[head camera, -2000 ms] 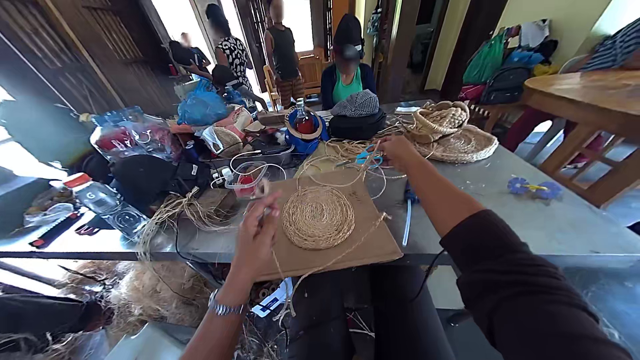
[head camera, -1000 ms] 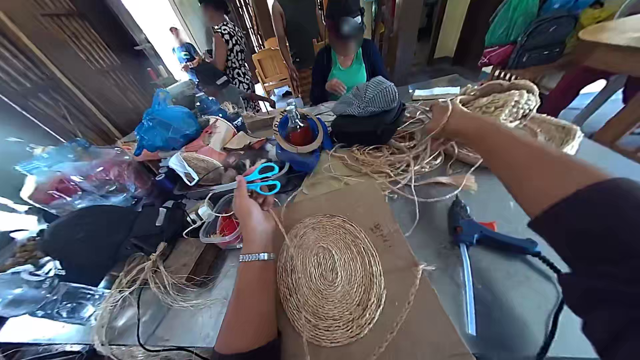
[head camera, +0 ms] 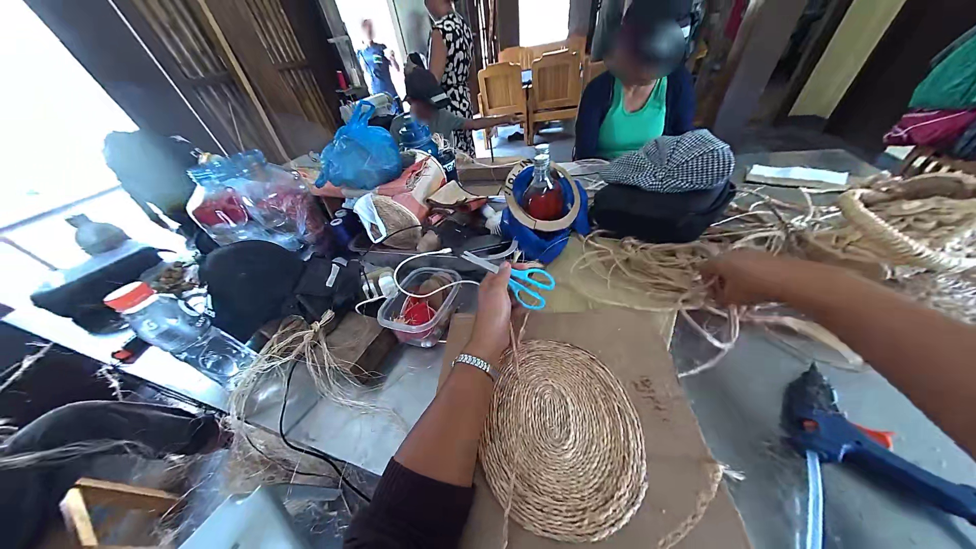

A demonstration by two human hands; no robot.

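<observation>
My left hand (head camera: 496,313) holds scissors (head camera: 528,284) with light blue handles, its fingers partly hidden. A thin fibre cord runs down from that hand over a round coiled mat of braided fibre (head camera: 564,442). The mat lies on a piece of brown cardboard (head camera: 663,404), and a loose braid (head camera: 698,507) rests at the cardboard's right part. At the right, my right hand (head camera: 728,278) is closed on strands at the edge of a pile of loose fibre strips (head camera: 648,267); some strips hang below it.
A blue glue gun (head camera: 846,438) lies right of the cardboard. Left are a plastic tub (head camera: 419,313), a wood block (head camera: 358,343) and a plastic bottle (head camera: 179,328). Behind stand a glass bottle (head camera: 543,191) in a blue holder and a cap (head camera: 671,160). A person sits across the table.
Two seconds ago my left hand was over the mat's left edge and the scissors lay near my right hand; now my left hand holds them. My right hand has moved into the fibre pile.
</observation>
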